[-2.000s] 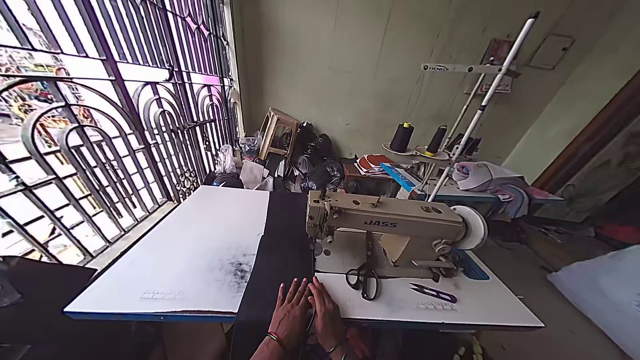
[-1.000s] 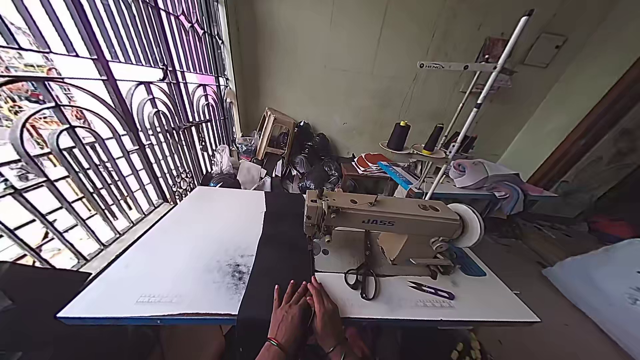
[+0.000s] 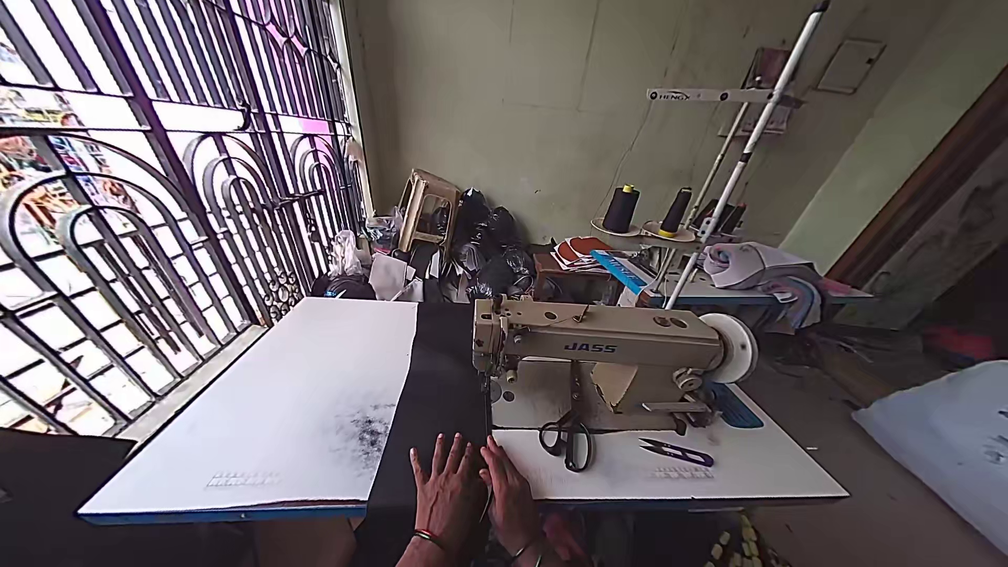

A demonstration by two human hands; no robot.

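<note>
A long strip of black fabric (image 3: 442, 362) runs across the white sewing table (image 3: 315, 409), under the needle end of a beige Jass sewing machine (image 3: 606, 335), and down over the front edge. My left hand (image 3: 449, 488) lies flat on this fabric, fingers spread and pointing at the machine. Close beside it, my right hand (image 3: 508, 496) rests at the fabric's right edge, its fingers close together. Black-handled scissors (image 3: 567, 441) lean against the machine's base, to the right of my hands. Farther right on the table lie purple thread snips (image 3: 677, 452).
Black thread cones (image 3: 622, 209) stand on a thread stand behind the machine. A barred window grille (image 3: 173, 181) lines the left side. Black plastic bags (image 3: 492, 252) and a tipped stool (image 3: 425, 209) lie against the wall. A white sack (image 3: 945, 441) is at the right.
</note>
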